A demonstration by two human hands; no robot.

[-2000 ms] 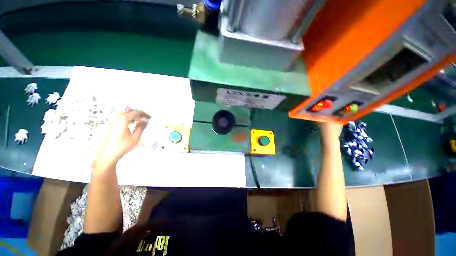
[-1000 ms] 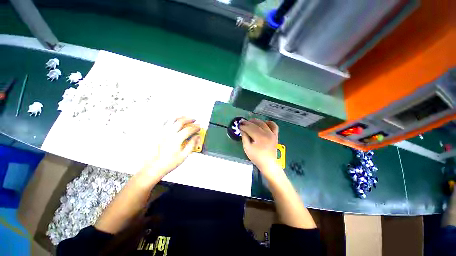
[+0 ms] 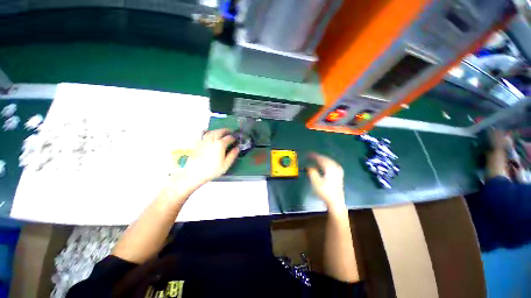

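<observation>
My left hand (image 3: 214, 156) is at the left side of the press nest (image 3: 243, 139), its fingertips at the nest; blur hides whether it grips anything. The ram under the green press head (image 3: 262, 87) is close over the nest. My right hand (image 3: 327, 176) is over the green mat just right of the yellow button box (image 3: 284, 163), fingers slightly curled; I cannot tell if it holds a small part. The other yellow button box (image 3: 181, 160) is partly behind my left hand. White parts (image 3: 64, 145) lie loose on the white sheet (image 3: 140, 110).
The orange control box (image 3: 372, 43) stands behind right. A dark blue-and-white pile (image 3: 381, 162) lies right on the mat. Below the bench are a carton of white parts (image 3: 87, 253) and a carton with dark-and-white pieces (image 3: 297, 269). A neighbour's arm (image 3: 498, 157) is at far right.
My left hand has moved right to the nest. My right hand has left the nest and moved right, past the right button box. The view has turned and shifted.
</observation>
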